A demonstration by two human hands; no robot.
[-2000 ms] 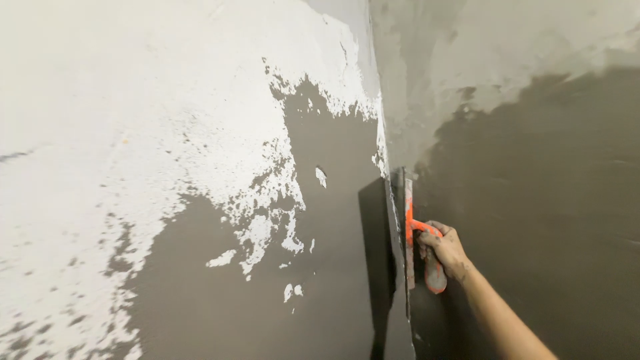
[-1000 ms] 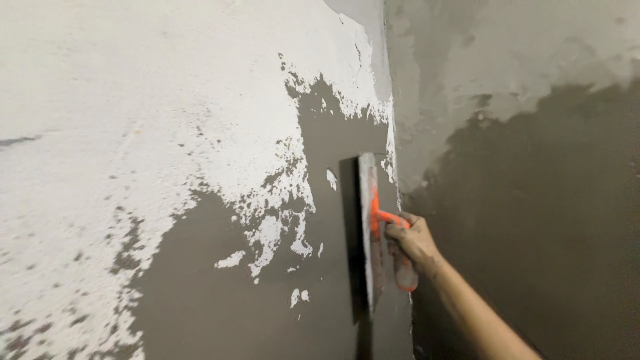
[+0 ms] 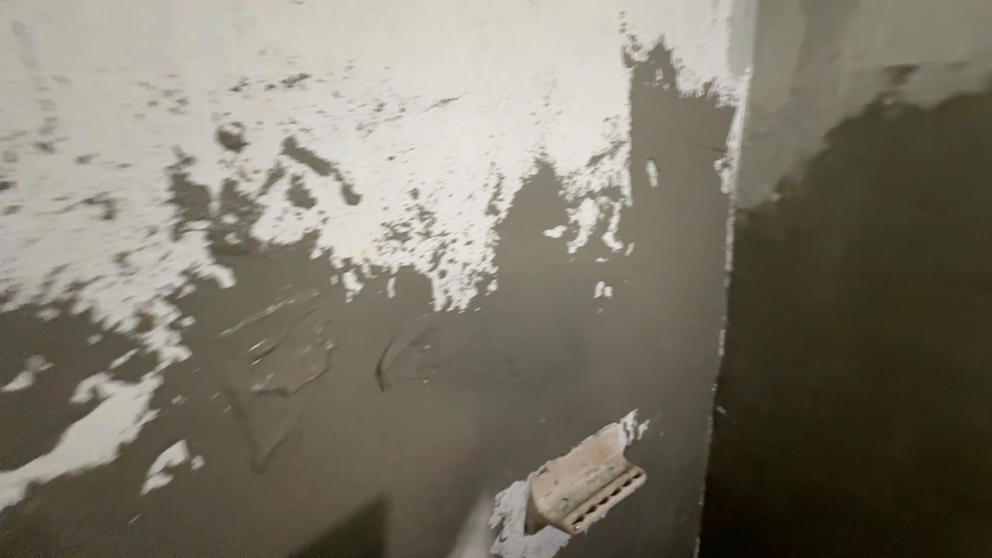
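Observation:
Neither of my hands shows in the head view now, and the orange-handled trowel is out of sight too. Grey wet plaster (image 3: 465, 380) covers the lower part of the wall, with a ragged upper edge against the white wall surface (image 3: 434, 70). A few curved ridges and marks show in the grey coat left of centre. Low down, right of centre, a beige ceramic wall fixture (image 3: 589, 480), probably a soap dish, juts out at a tilt with white patches beside it.
The wall corner (image 3: 727, 294) runs down the right side. Beyond it stands the adjoining wall (image 3: 852, 349), dark grey below and lighter above. A dark angular shadow (image 3: 353, 535) lies at the bottom edge.
The trowel left the corner for the left wall between the earlier frames, held in a hand; hand and trowel are now out of view. The view has swung left and down, showing the fixture.

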